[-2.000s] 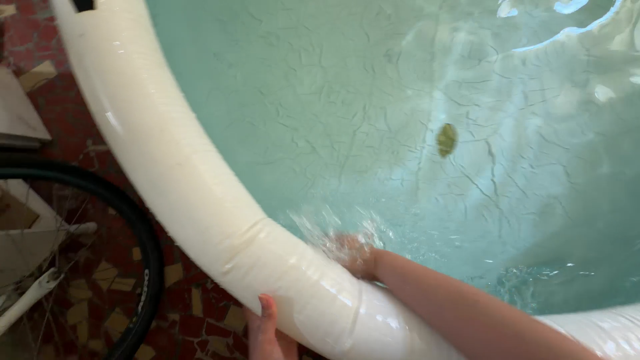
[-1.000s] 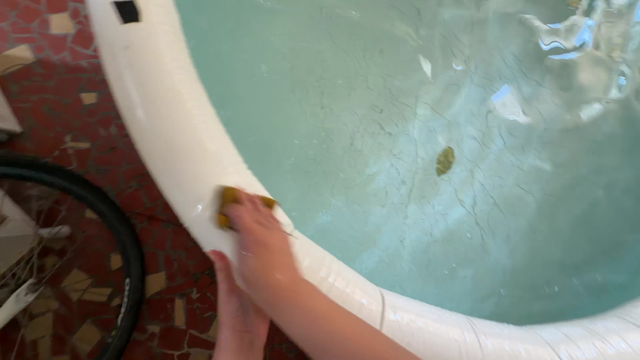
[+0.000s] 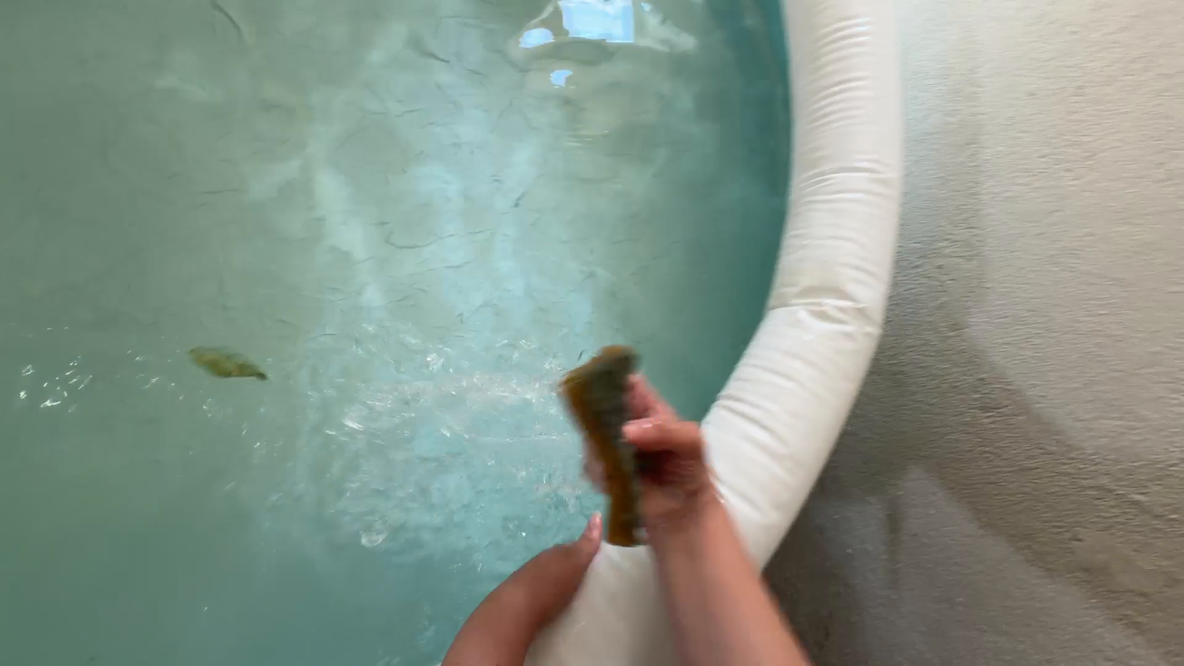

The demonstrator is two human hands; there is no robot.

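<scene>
My right hand (image 3: pixel 666 453) grips a yellow-brown and dark sponge (image 3: pixel 606 444), blurred by motion, over the inner edge of the white inflatable pool rim (image 3: pixel 786 416). Against the water side of that rim, just left of the sponge's lower end, is my left hand (image 3: pixel 564 569); its thumb points up and its other fingers are hidden. Ripples and small splashes mark the pool water (image 3: pixel 444 407) left of both hands. A yellow-green leaf (image 3: pixel 227 363) lies in the water farther left.
Outside the rim on the right is a rough, pale surface (image 3: pixel 1045 277) with darker patches. The rim curves from the bottom centre up to the top right, with creases along it. Bright reflections (image 3: pixel 597 18) show on the water at the top.
The view has swung far along the pool, to another stretch of rim. My right hand was splashing in the water, then pressed the sponge on the rim, and now holds it raised at the inner edge.
</scene>
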